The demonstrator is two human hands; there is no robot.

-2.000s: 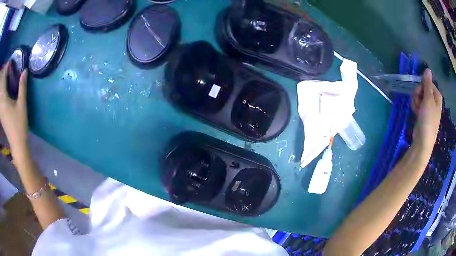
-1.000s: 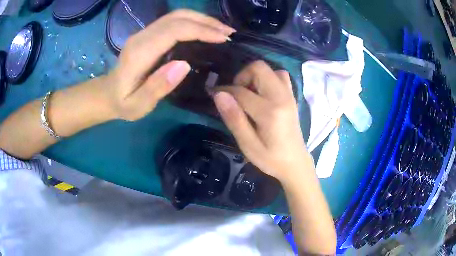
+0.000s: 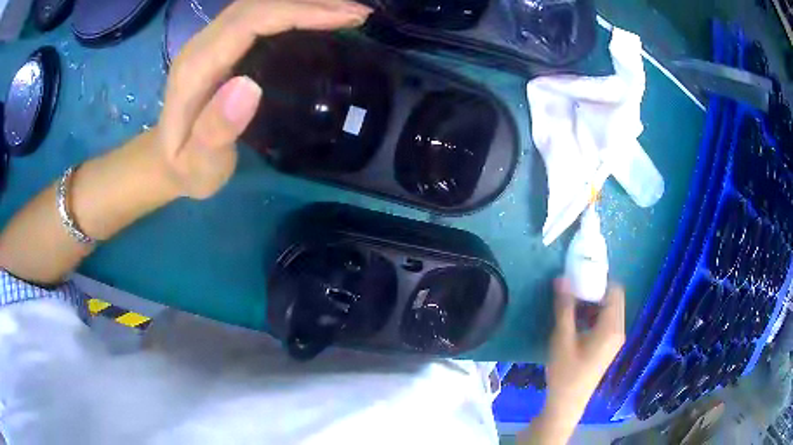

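Note:
A two-well black housing (image 3: 396, 156) lies in front of me, with a small white label (image 3: 354, 120) in its larger well. My left hand (image 3: 217, 96) is at that housing's left end, fingers and thumb apart; it seems to hold nothing. My right hand (image 3: 587, 339) grips the base of the white glue bottle (image 3: 588, 261), whose orange tip points at the cloth. A second two-well housing (image 3: 391, 278) lies nearer me, with a raised round black piece (image 3: 309, 335) at its left end. A third housing (image 3: 504, 35) is partly cut off at the top.
A crumpled white cloth (image 3: 578, 122) lies right of the housings, with a clear liquid bottle (image 3: 639, 178) beside it. Blue trays (image 3: 687, 252) of round black parts stand at the right. Loose black covers (image 3: 30, 100) lie at the upper left.
My right hand has moved from over the middle housing to the white glue bottle and taken hold of it. My left hand has shifted slightly left, staying by the housing.

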